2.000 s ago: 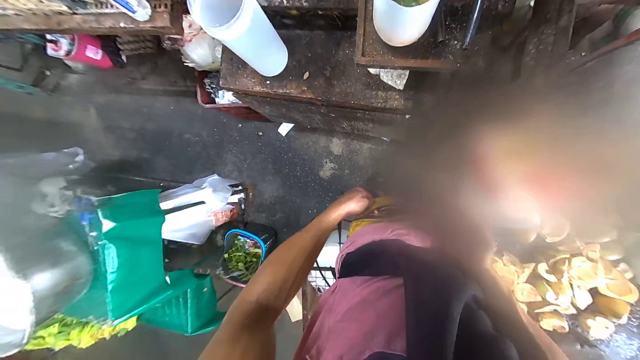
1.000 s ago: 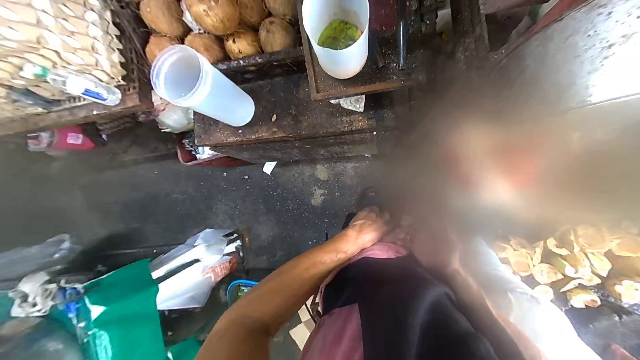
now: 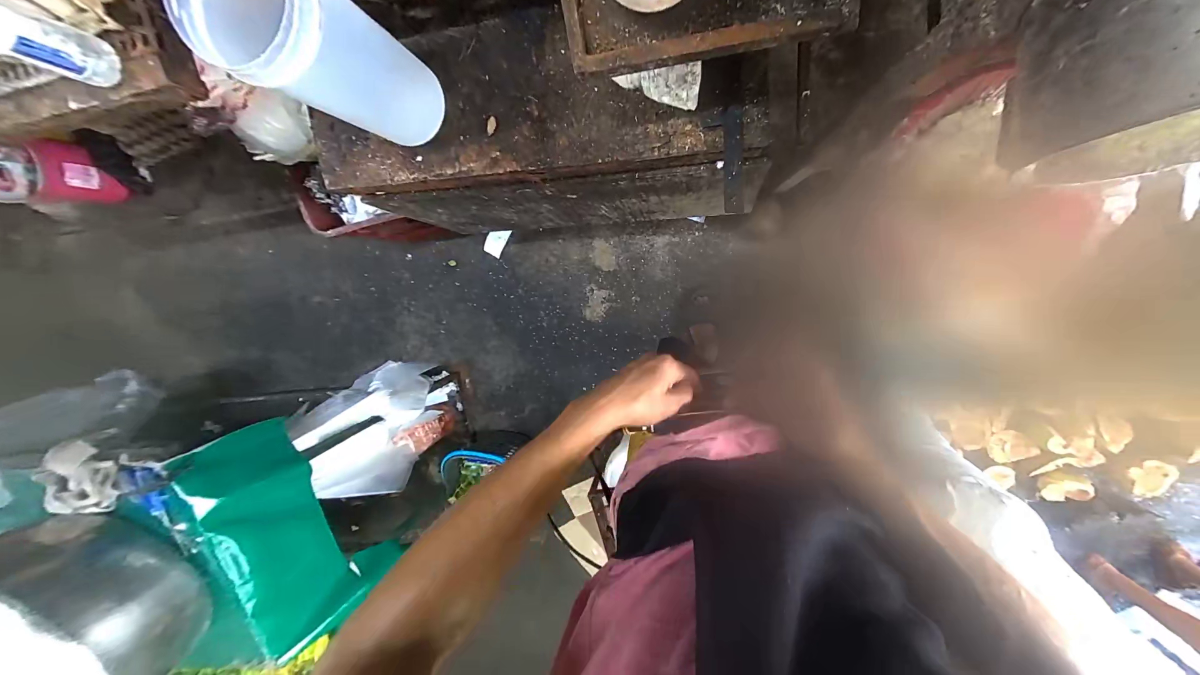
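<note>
My left hand (image 3: 656, 389) is at the middle of the view, its fingers curled in front of the pink shirt (image 3: 647, 600) and black garment. Whether anything is inside the fingers cannot be told. The right forearm (image 3: 867, 459) runs up into a large blur, and my right hand is hidden there. Left of the left forearm a blue-rimmed basket (image 3: 469, 457) holds green leaves. A tall translucent plastic container (image 3: 366, 75) lies tilted in view over the dark wooden bench (image 3: 562, 141).
Green plastic sheeting (image 3: 262, 525) and clear plastic bags (image 3: 375, 441) lie at the lower left, beside a round metal vessel (image 3: 103, 591). A red crate (image 3: 323, 211) stands beside the bench. Pale cut pieces (image 3: 1069, 455) are spread at the right. A scrap of paper (image 3: 497, 244) lies on the floor.
The view has shifted, so the brown coconuts and the green contents of the white container seen one second ago are out of frame. The left hand remains in front of the body.
</note>
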